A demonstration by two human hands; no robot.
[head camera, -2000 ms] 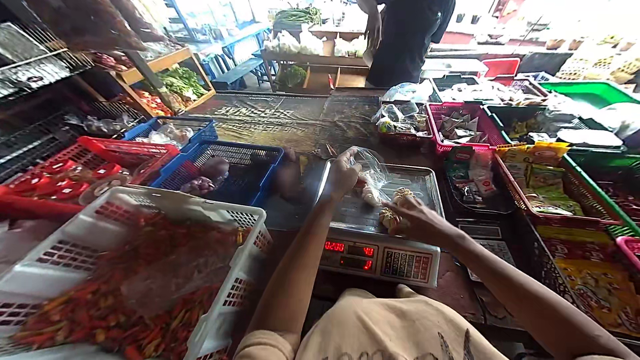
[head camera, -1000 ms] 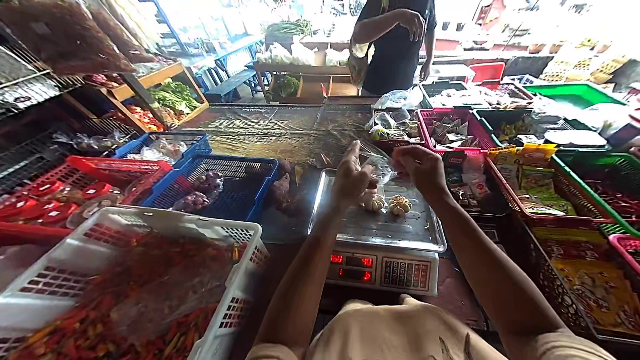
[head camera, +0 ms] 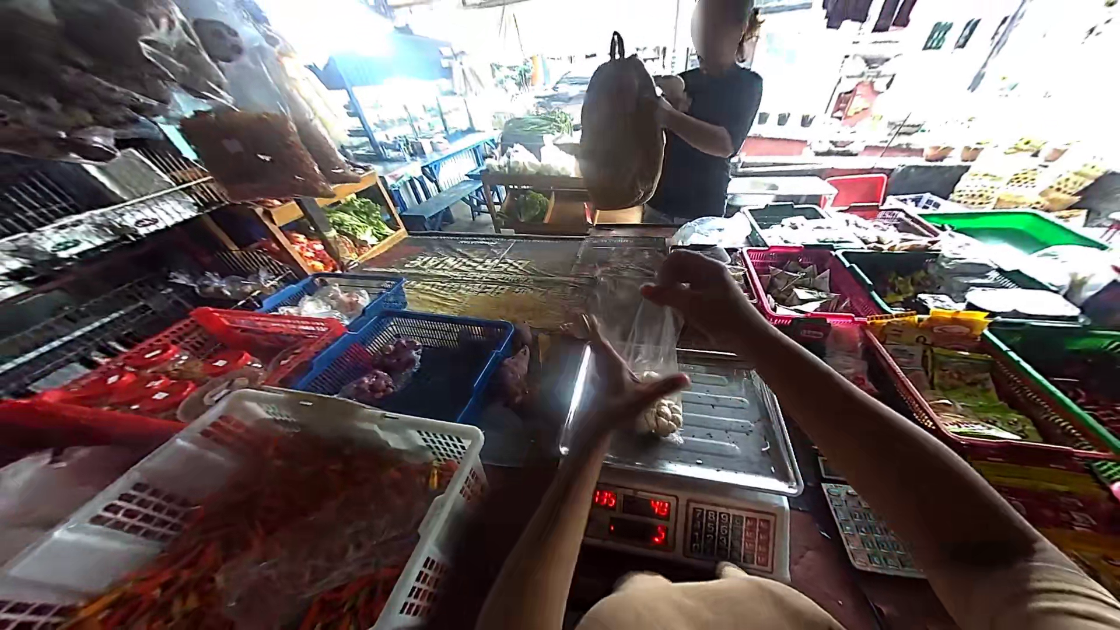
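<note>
A clear plastic bag [head camera: 652,339] with garlic bulbs [head camera: 662,415] at its bottom hangs from my right hand [head camera: 697,289], whose fingers pinch its top. The garlic is over the left part of the steel tray [head camera: 731,424] of a digital scale; whether it touches the tray I cannot tell. My left hand [head camera: 623,385] is beside the bag with thumb and fingers spread. Red digits glow on the front of the scale [head camera: 647,516].
White crate of red chillies [head camera: 455,437] and blue basket [head camera: 494,337] at left; magenta basket [head camera: 862,302] and green basket [head camera: 1041,372] at right. A calculator [head camera: 866,525] lies right of the scale. Beyond the table, a person [head camera: 713,140] holds up a brown bag [head camera: 621,131].
The garlic, lying on the tray one second ago, is now inside the plastic bag. My left hand has spread its fingers. Across the table, the person has raised a brown bag.
</note>
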